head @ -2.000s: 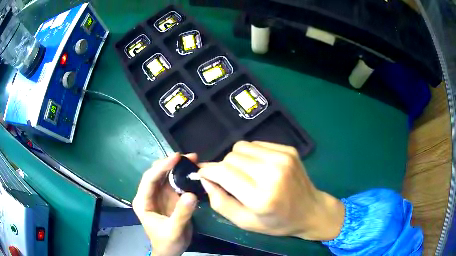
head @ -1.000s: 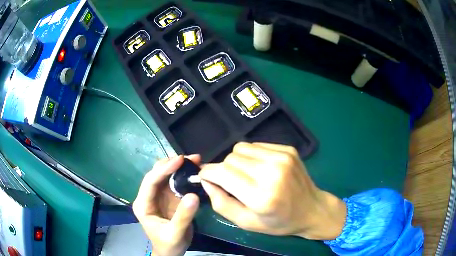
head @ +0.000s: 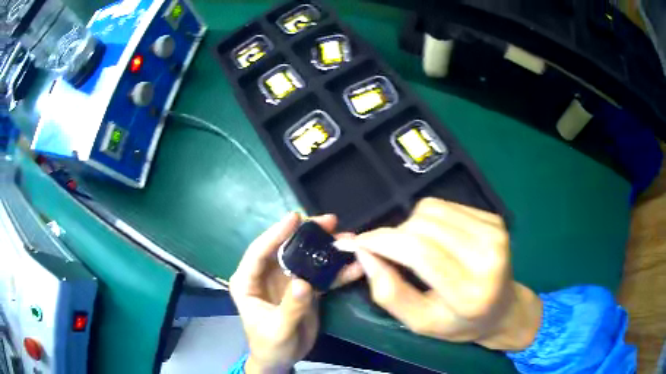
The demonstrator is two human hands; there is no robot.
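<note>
My left hand [head: 274,299] holds a watch case assembly [head: 315,256] by its edges, its glossy black face turned up towards me. My right hand [head: 438,274] is bare, with a blue sleeve, and pinches a thin white-tipped stick [head: 342,245] at the right edge of the black face. Most of the stick is hidden by the fingers. Beyond my hands the black foam tray [head: 398,197] lies on the green mat, with several units such as this one [head: 418,146] in its pockets, open side up. The near end of the tray is partly hidden by my right hand.
A blue control box [head: 128,102] with knobs and a clear round vessel [head: 73,55] stands at the upper left. A thin cable [head: 241,150] curves from it. A grey-white machine [head: 55,299] is at the lower left. A dark raised stand [head: 504,88] with pale posts is at the upper right.
The whole view has shifted, so tray, box and hands appear further right. The held unit is turned, showing more of its black face, and the stick tip is now nearer its edge.
</note>
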